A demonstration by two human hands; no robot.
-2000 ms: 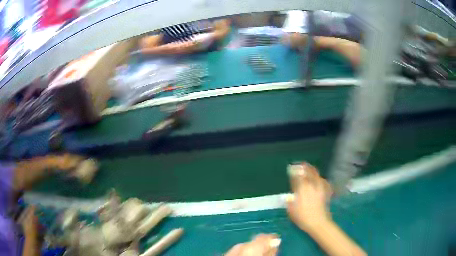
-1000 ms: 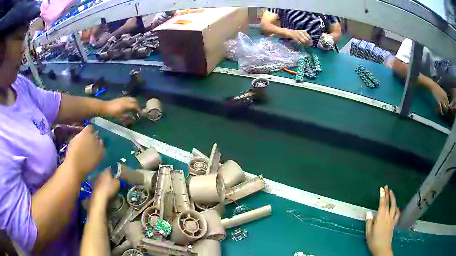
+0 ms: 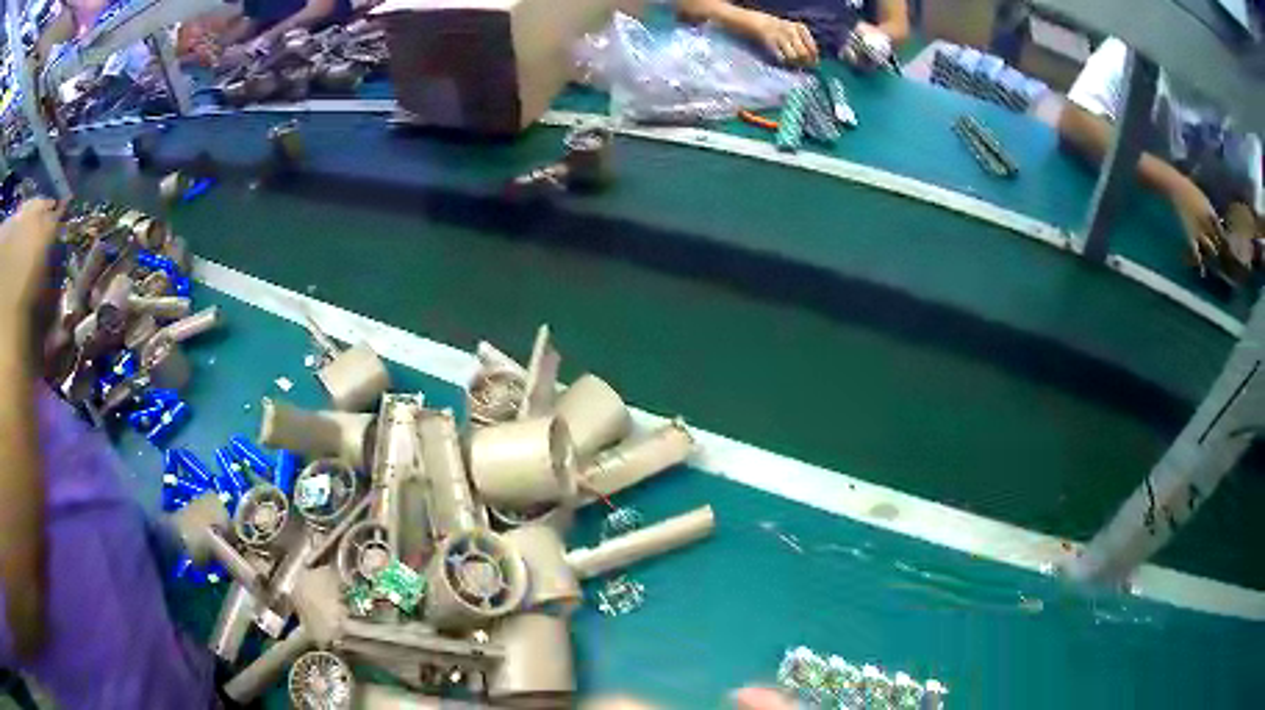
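Observation:
A heap of grey-beige fan housings (image 3: pixel 520 461) lies in front of me on the teal bench, some with green boards (image 3: pixel 394 588) on them. A strip of joined boards (image 3: pixel 863 684) lies at the bottom edge. Blurred skin patches show at that edge: my left hand (image 3: pixel 631 703), almost wholly cut off below the heap, and my right hand (image 3: pixel 760 699), a fingertip beside the strip's left end. Whether either hand holds anything is hidden.
Blue batteries (image 3: pixel 229 472) lie left of the heap, near a person's purple sleeve (image 3: pixel 104 534). The green conveyor (image 3: pixel 666 326) runs beyond the white edge (image 3: pixel 846 499). A white post (image 3: pixel 1193 465) stands right. Across are a carton (image 3: pixel 479 63), a plastic bag (image 3: pixel 666 70) and people's arms.
The view has shifted. My right hand has left the white edge by the post and is down at the bottom edge. The arm reaching into the heap's left side is gone; the board strip shows more.

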